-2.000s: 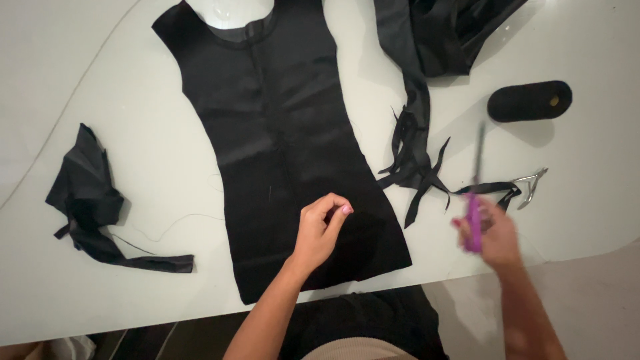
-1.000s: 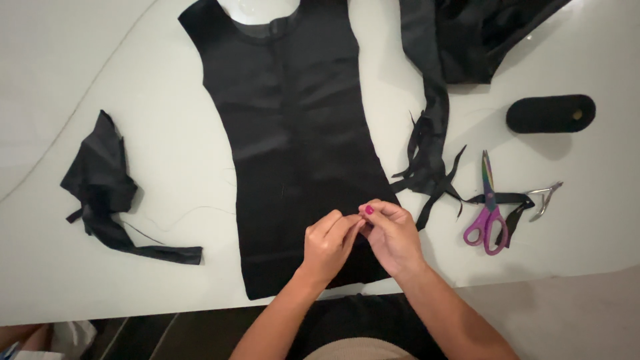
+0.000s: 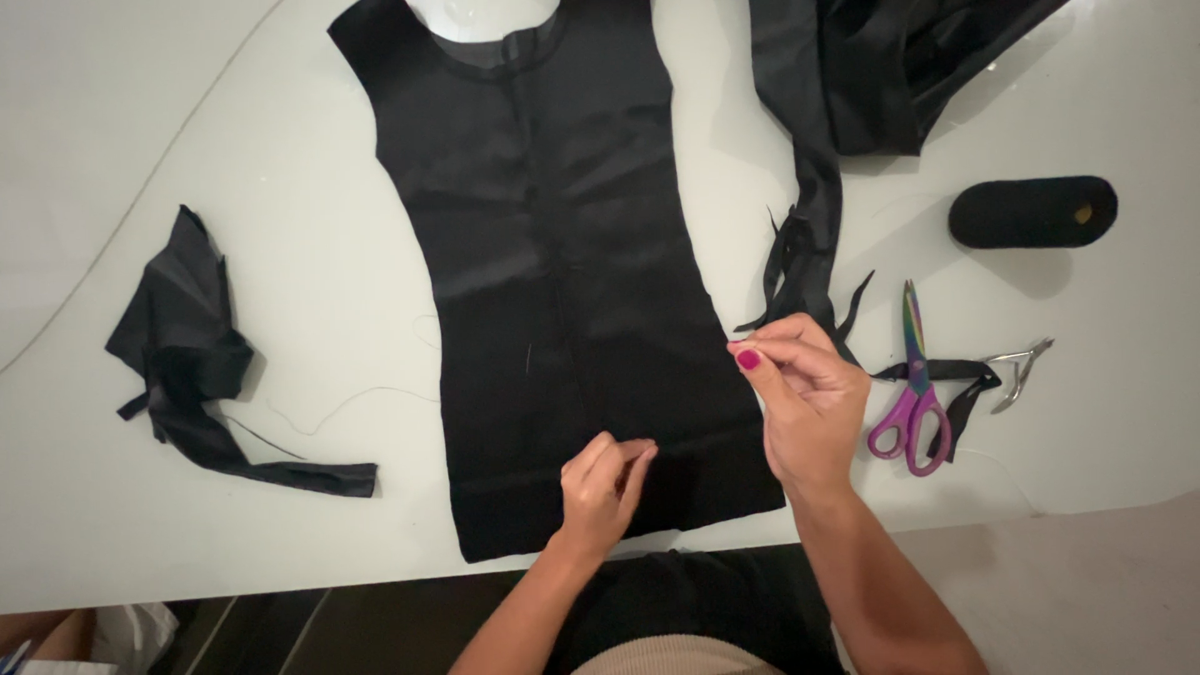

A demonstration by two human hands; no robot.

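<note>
A black sleeveless garment piece [image 3: 553,253] lies flat on the white table, its neckline at the far side. Over its lower part is my left hand [image 3: 600,483], with thumb and forefinger pinched together. My right hand [image 3: 811,403] is raised by the garment's right edge, its thumb and forefinger also pinched. Whatever is between the fingertips of either hand is too fine to make out. Purple-handled scissors [image 3: 911,403] lie to the right, blades pointing away, across a narrow black fabric strip [image 3: 952,370]. Small metal nippers [image 3: 1024,375] rest beside that strip.
Black fabric scraps [image 3: 192,375] lie at the left, near a loose thread [image 3: 352,394]. More black fabric [image 3: 862,84] with cut strips spreads at the far right. A black oblong object [image 3: 1031,213] sits beyond the scissors. The table's near edge [image 3: 375,583] runs just before my body.
Two seconds ago my right hand held the scissors; they now lie on the table. My hands were together over the garment one second ago and have since moved apart.
</note>
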